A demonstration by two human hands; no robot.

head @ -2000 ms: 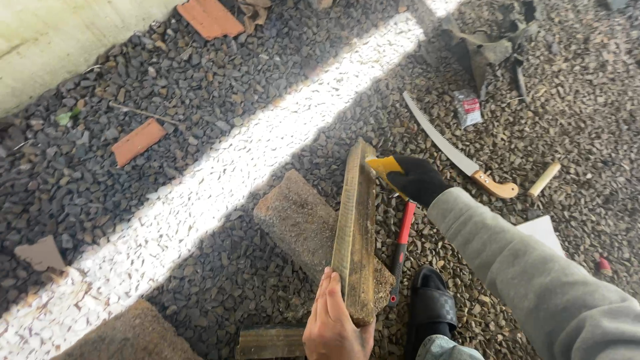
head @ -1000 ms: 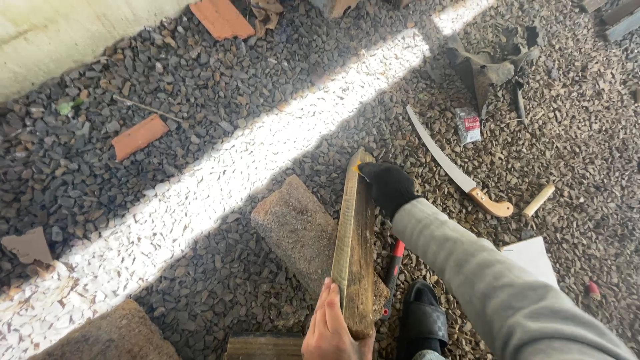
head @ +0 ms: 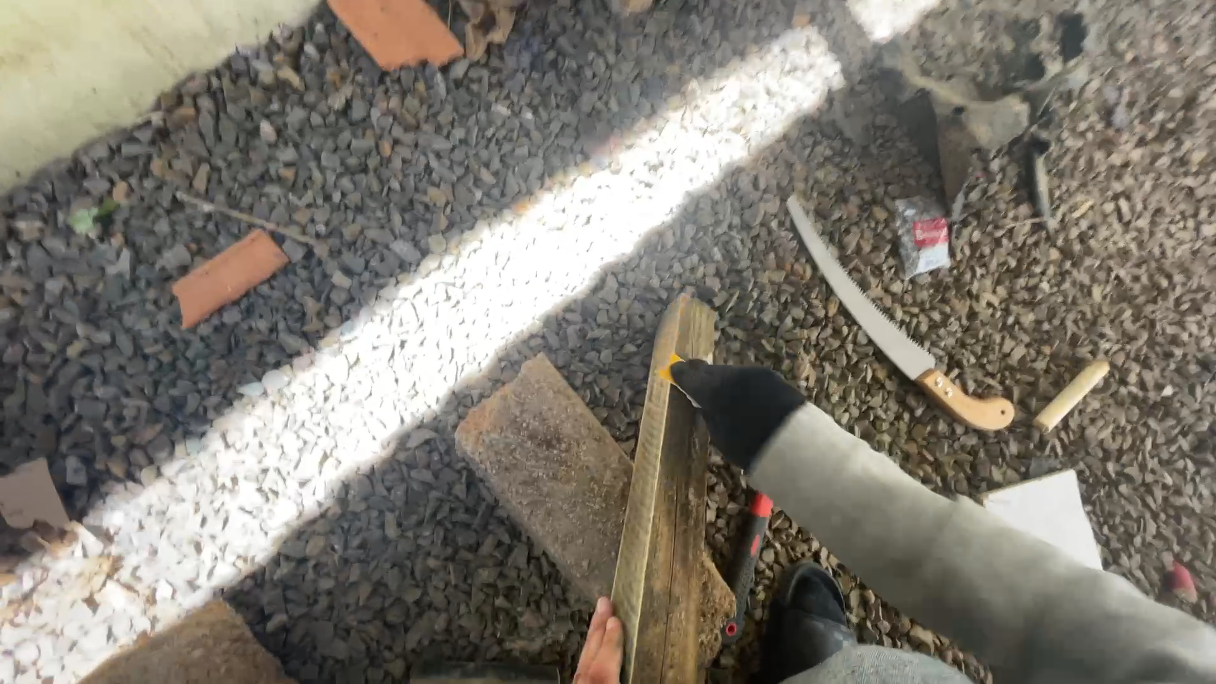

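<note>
A weathered wooden beam (head: 670, 513) lies across a rough stone block (head: 551, 465). My bare left hand (head: 600, 646) rests against the beam's left side near the bottom edge, its lower part out of view. My right hand (head: 741, 404), in a black glove with some yellow showing, is closed at the beam's upper end; whatever it may hold is hidden by the glove. A tool handle in red and black (head: 746, 565) lies just right of the beam, below my right forearm.
On the gravel to the right lie a curved pruning saw (head: 874, 323), a short wooden stick (head: 1072, 395), a white sheet (head: 1045, 513) and a small plastic packet (head: 923, 237). Terracotta pieces (head: 230, 277) lie left. My shoe (head: 807, 617) stands beside the tool handle.
My right hand has turned; more yellow on the glove showed two seconds ago. My left hand has slid lower in view, partly because the view has shifted.
</note>
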